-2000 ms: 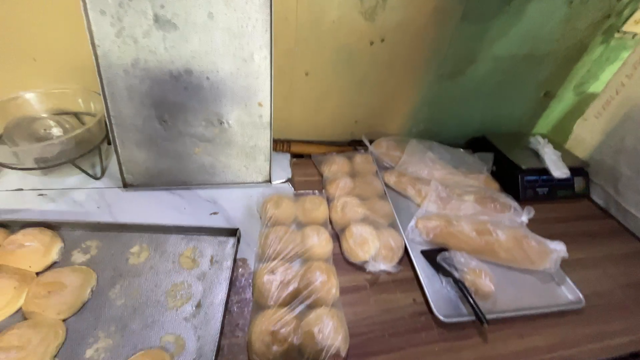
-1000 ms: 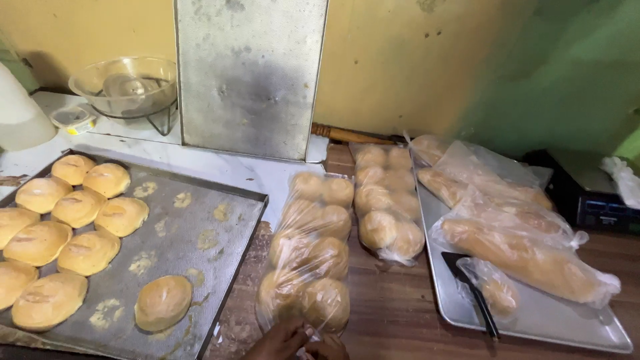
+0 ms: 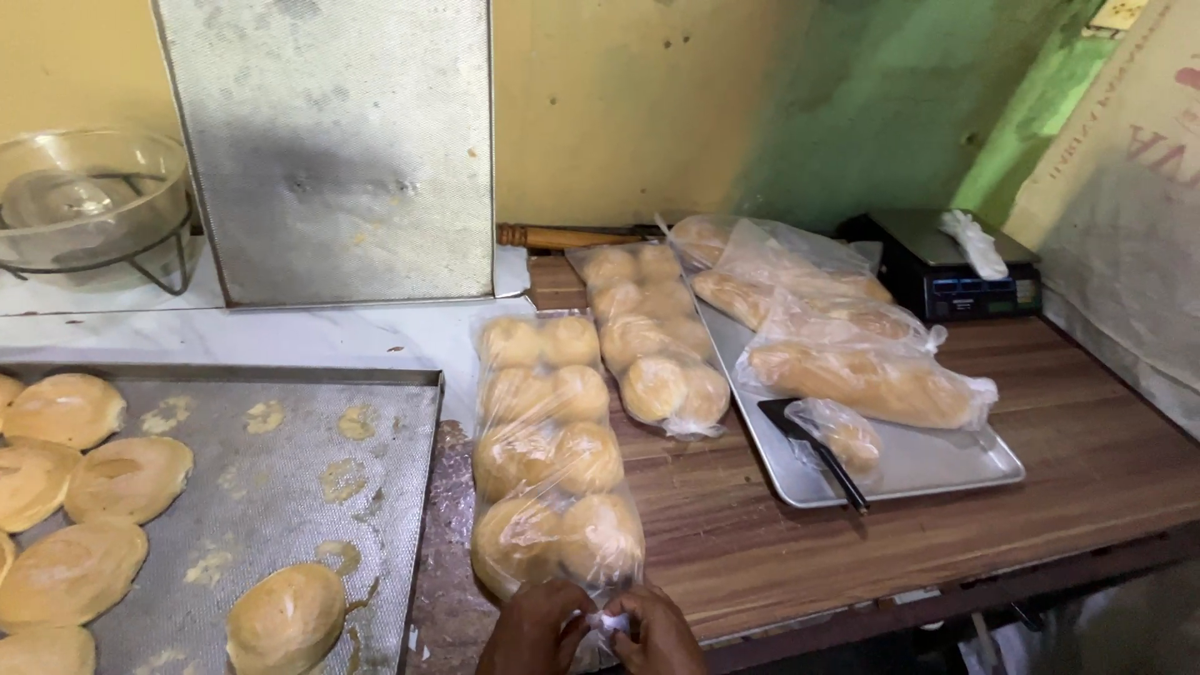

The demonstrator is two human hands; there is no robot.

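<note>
At the bottom centre, my left hand (image 3: 536,630) and my right hand (image 3: 653,633) pinch the gathered near end of a clear plastic bag of bread buns (image 3: 548,450). The bag lies lengthwise on the wooden table, its buns in two rows. Just behind it to the right lies another bag of buns (image 3: 656,337), its end closed. Left of my hands, a perforated metal baking tray (image 3: 300,469) holds flat, round buns (image 3: 131,478), with one bun (image 3: 286,619) apart from the others.
A metal tray (image 3: 694,347) on the wooden table (image 3: 1059,412) carries bagged loaves (image 3: 862,380), a small bagged bun (image 3: 851,445) and a black-handled utensil (image 3: 816,455). Behind stand a digital scale (image 3: 937,262), an upright metal sheet (image 3: 337,150) and a glass bowl (image 3: 89,206) on a wire stand.
Two seconds ago no hands were in view. One second ago both hands were at the near end of the bag; now more of them shows, and the bag's end is gathered between their fingers.
</note>
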